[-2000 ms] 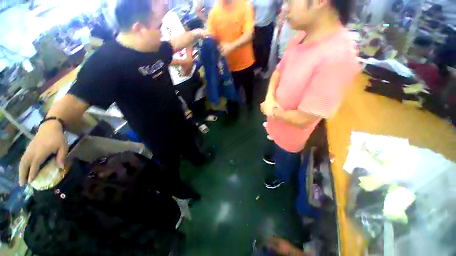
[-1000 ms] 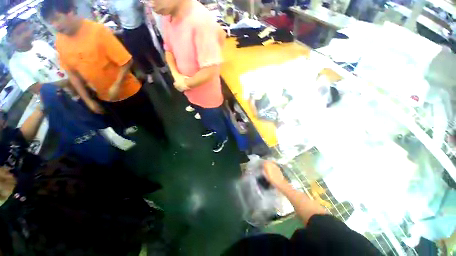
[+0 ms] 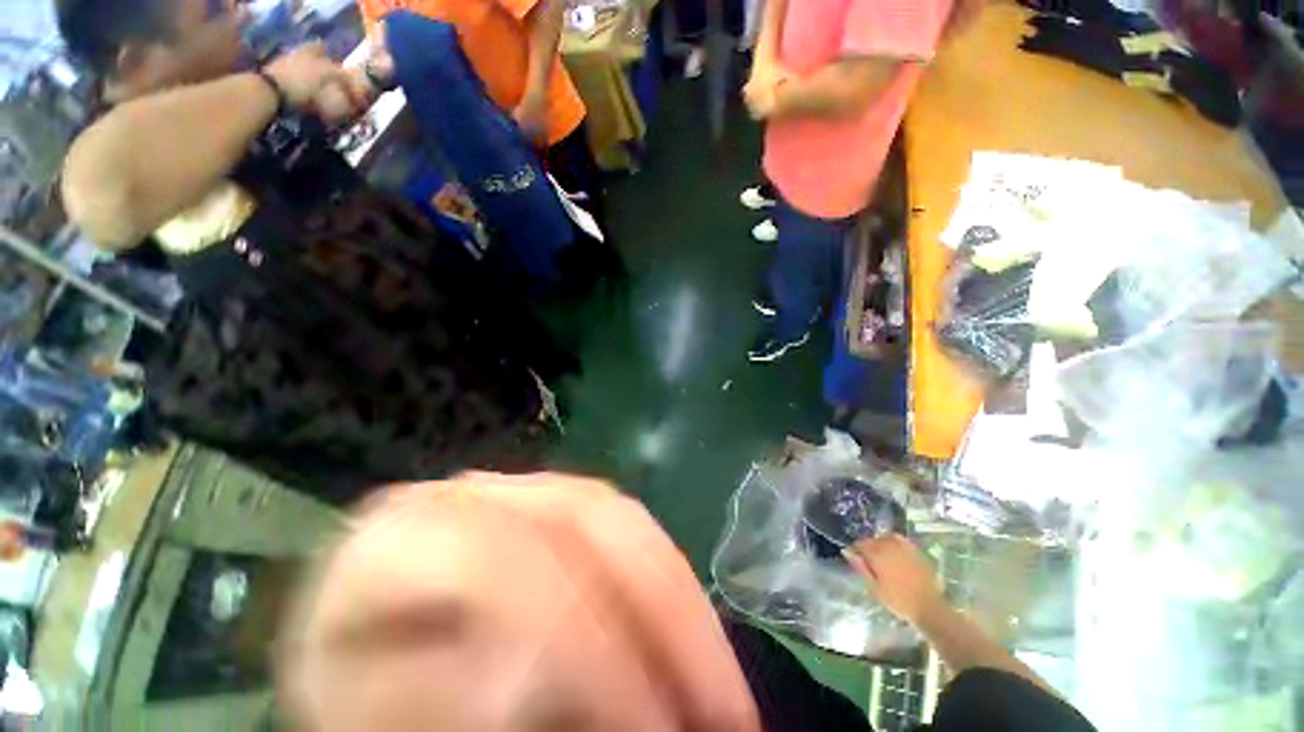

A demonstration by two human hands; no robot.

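A clear plastic bag (image 3: 779, 551) stands low at the right of centre, its top spread open. A dark mass of small items (image 3: 847, 515) shows in it. My right hand (image 3: 898, 575) reaches in from the lower right, its fingertips at the near edge of the dark items. Whether the fingers grip anything is not clear. My left hand (image 3: 515, 615) is very large and blurred, close to the camera at the bottom centre. Its fingers cannot be made out.
An orange-yellow table (image 3: 937, 343) at the right bears papers and plastic-wrapped goods (image 3: 1180, 372). A person in dark patterned clothing (image 3: 343, 315) stands at the left near blue cloth (image 3: 479, 143). People in orange (image 3: 494, 57) and pink (image 3: 844, 129) stand beyond the green floor (image 3: 672, 343).
The view has turned back to the left since one second ago. My left hand has come into the picture. My right hand has stayed at the bag, whose top now shows spread open.
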